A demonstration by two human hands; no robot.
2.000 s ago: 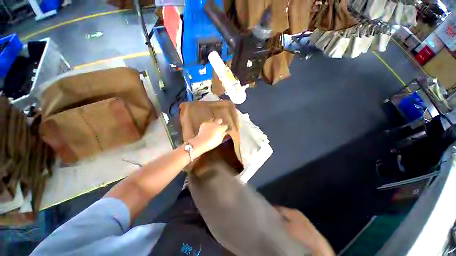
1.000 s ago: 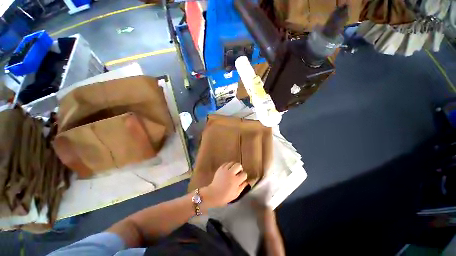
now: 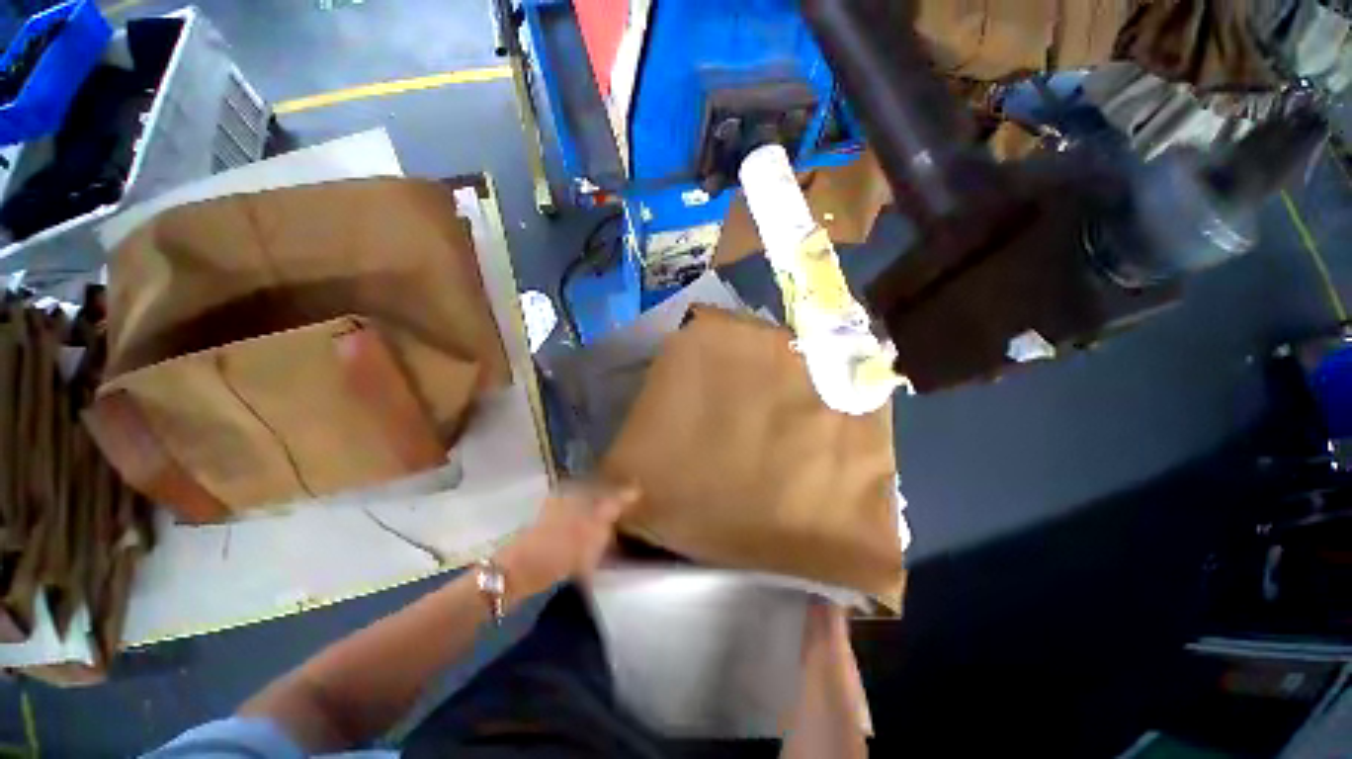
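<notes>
A brown bag body lies below the lower arm, its open rim towards me. A pale sheet reaches from my lap side up to the rim, its upper end hidden at the opening. My left hand, blurred, grips the rim's left corner. My right hand is at the right end of the rim, holding the sheet's right edge; its fingertips are hidden. The white lower arm with yellowish tape ends over the bag's far edge. The dark press head is to its right, partly blurred.
A larger brown bag shell lies on the pale side board at left, beside stacked brown panels. A grey crate stands behind. The blue machine frame rises ahead. Brown and pale bags hang at back right.
The sheet has come from the right to the bag's opening, with my right hand. My left hand has moved from mid-bag to the left rim corner. The bag has turned and looks flatter.
</notes>
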